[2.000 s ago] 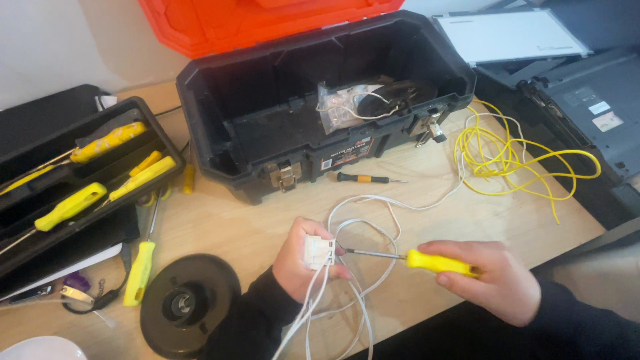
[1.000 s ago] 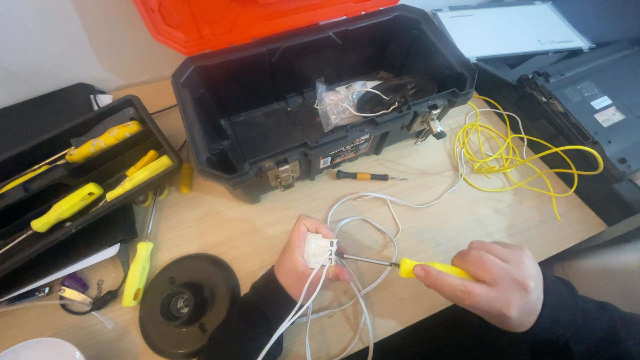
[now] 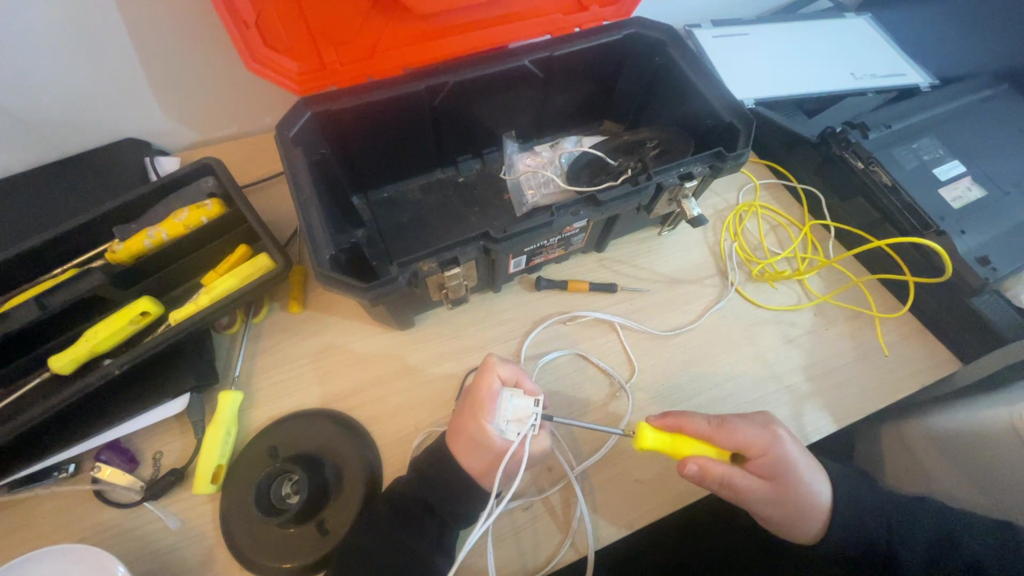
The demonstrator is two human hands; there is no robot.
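Note:
My left hand [image 3: 480,428] grips a small white electrical terminal module [image 3: 517,412] with white wires [image 3: 508,472] running out of it toward the bottom edge. In my right hand [image 3: 760,472] is a screwdriver with a yellow handle [image 3: 684,444], its shaft level and pointing left. The tip meets the right side of the module; exactly where it sits there is hard to see. More white wire loops over the wooden table behind and below both hands. A small black and orange screwdriver [image 3: 588,286] lies beyond them, in front of the toolbox.
An open black toolbox [image 3: 384,280] with a red lid stands at the back. To the left are a tray [image 3: 276,264] of yellow-handled screwdrivers, another screwdriver [image 3: 218,440] and a round dark disc [image 3: 300,488]. Coiled yellow wire [image 3: 800,256] and an opened laptop part [image 3: 936,168] lie right.
My right hand has shifted its grip on the yellow handle: the fingers, curled over it one second ago, now reach along it. The left hand still holds the white module in about the same place.

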